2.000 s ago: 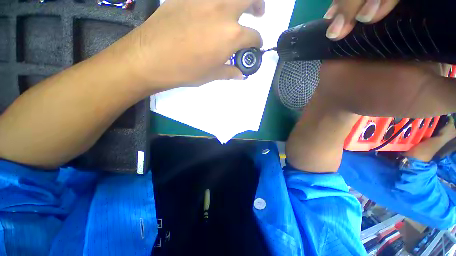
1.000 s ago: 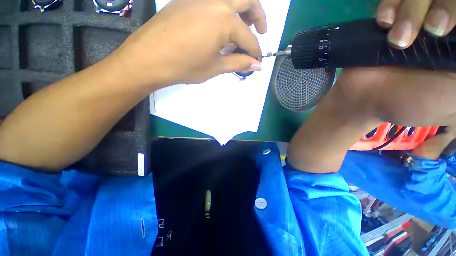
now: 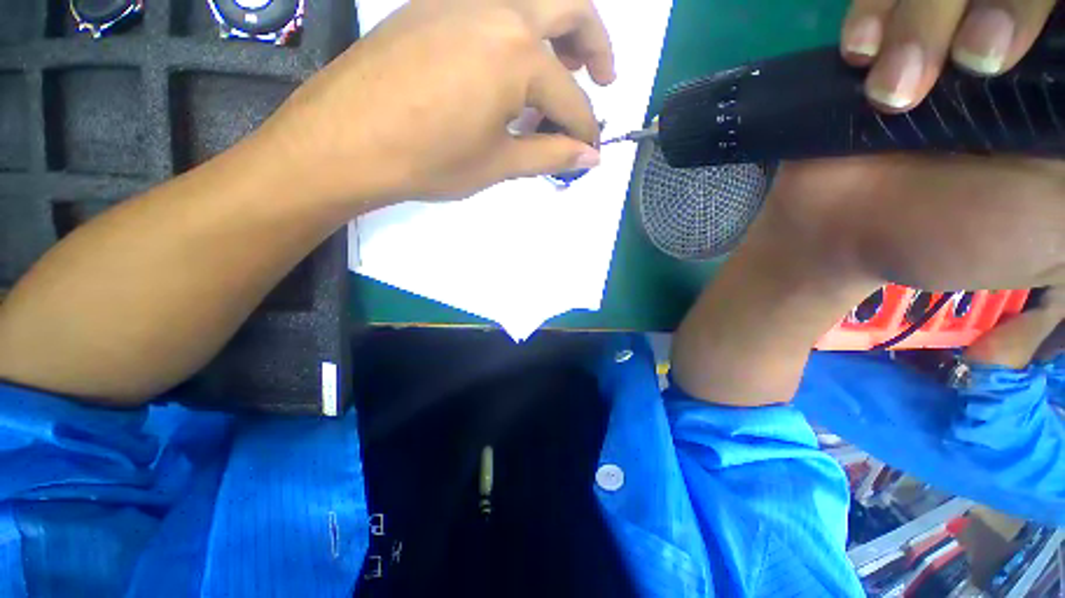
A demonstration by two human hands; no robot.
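Observation:
My left hand (image 3: 467,105) holds a smartwatch body (image 3: 569,179) over the white paper work sheet (image 3: 479,257). My fingers and thumb cover most of the watch; only its lower edge shows. My right hand (image 3: 946,53) grips the black electric screwdriver (image 3: 794,111), which lies level and points left. The thin screwdriver bit (image 3: 631,137) reaches the tips of my left thumb and finger. Whether it touches the watch is hidden. The round perforated screw dish (image 3: 701,208) lies below the screwdriver, partly covered by it and by my right wrist.
A black foam tray (image 3: 175,35) with square pockets is at the left, with watch bodies in its top pockets. A red foam tray (image 3: 841,336) is at the right. Another person's hand and blue sleeve (image 3: 923,432) are beside it. A green mat (image 3: 467,310) lies under the paper.
Two seconds ago the watch face showed between my left fingers; now my fingers cover it. The screwdriver moved right, then slightly back left in the last second.

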